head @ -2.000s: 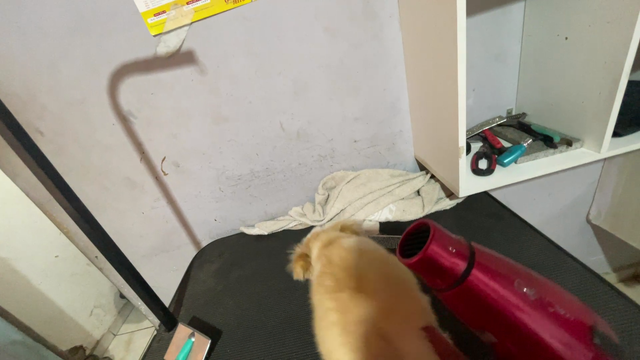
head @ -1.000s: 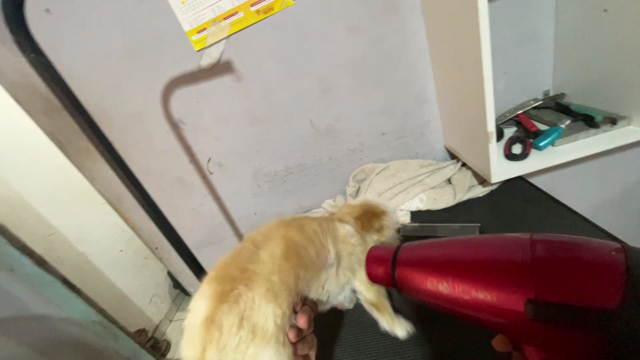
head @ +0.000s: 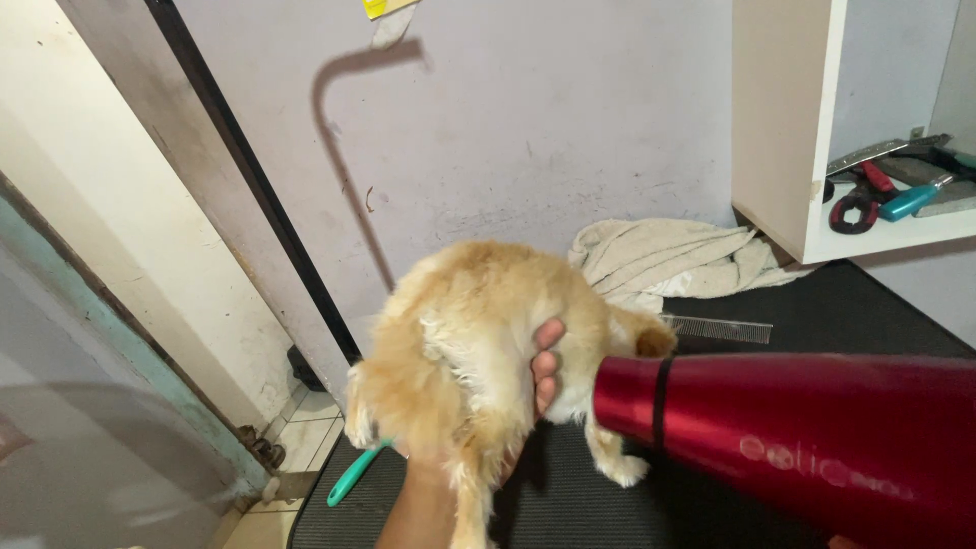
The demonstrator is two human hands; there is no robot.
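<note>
A small dog with cream and tan fur stands on the black ribbed tabletop, its rear toward me and its head low at the right. My left hand reaches between its hind legs and supports its belly, fingers curled up against the side. A red metallic hair dryer comes in from the right, its nozzle close to the dog's chest. Only a bit of my right hand shows under the dryer at the bottom edge; its grip is hidden. A metal comb lies beyond the dog's head.
A beige towel lies bunched against the wall. A turquoise-handled tool rests at the table's left edge, near a black metal post. At right, a white shelf holds several grooming tools, among them a teal-handled one.
The dog's rear has swung to the left and is raised on my left hand, which one second ago showed only its fingers low at the belly. The comb shows more fully.
</note>
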